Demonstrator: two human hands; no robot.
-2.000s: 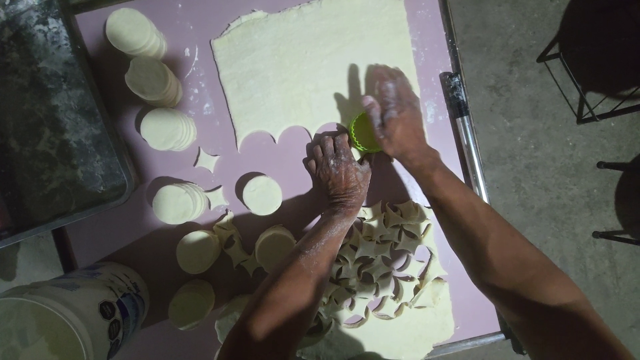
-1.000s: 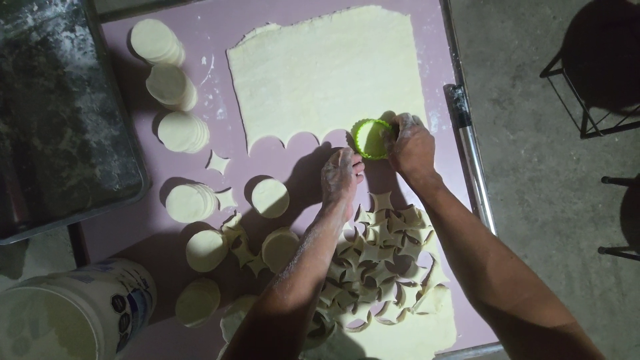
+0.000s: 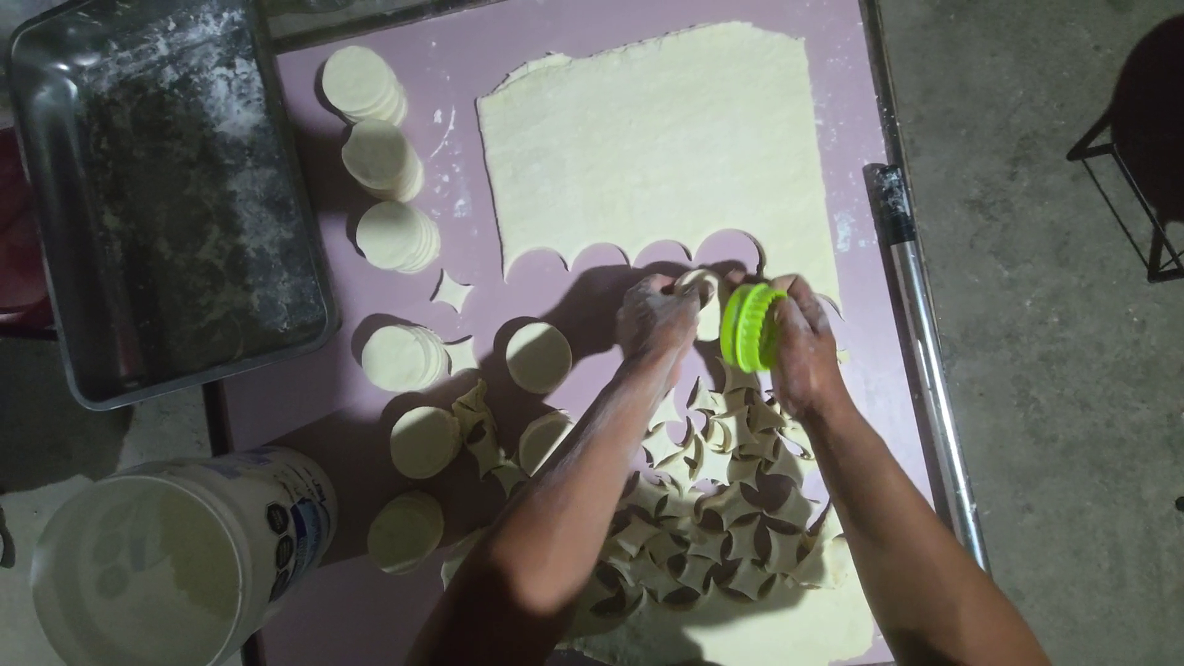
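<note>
Floury, my left hand (image 3: 659,319) pinches a dough round (image 3: 709,310) at its upper edge. Just beside it, my right hand (image 3: 807,347) grips a bright green round plastic cutter (image 3: 751,327), tilted on its side and raised off the table. Above both hands lies a rolled dough sheet (image 3: 647,148) with a scalloped lower edge. Stacks of dough rounds (image 3: 393,237) run down the left side, and a separate round (image 3: 538,358) lies left of my left hand. Star-shaped dough scraps (image 3: 731,504) are heaped below and between my forearms.
A dark metal tray (image 3: 185,185) with white powder stands at the upper left, over a white plastic bucket (image 3: 277,504). A metal tube with a dark end (image 3: 934,388) runs along the right edge of the purple tabletop (image 3: 305,610). A dark stool (image 3: 1147,120) stands at the far right.
The green cutter, flat at the dough sheet's lower edge two seconds ago, is now tilted and lower. My left hand now holds a dough round, and the sheet's edge has one more curved cutout.
</note>
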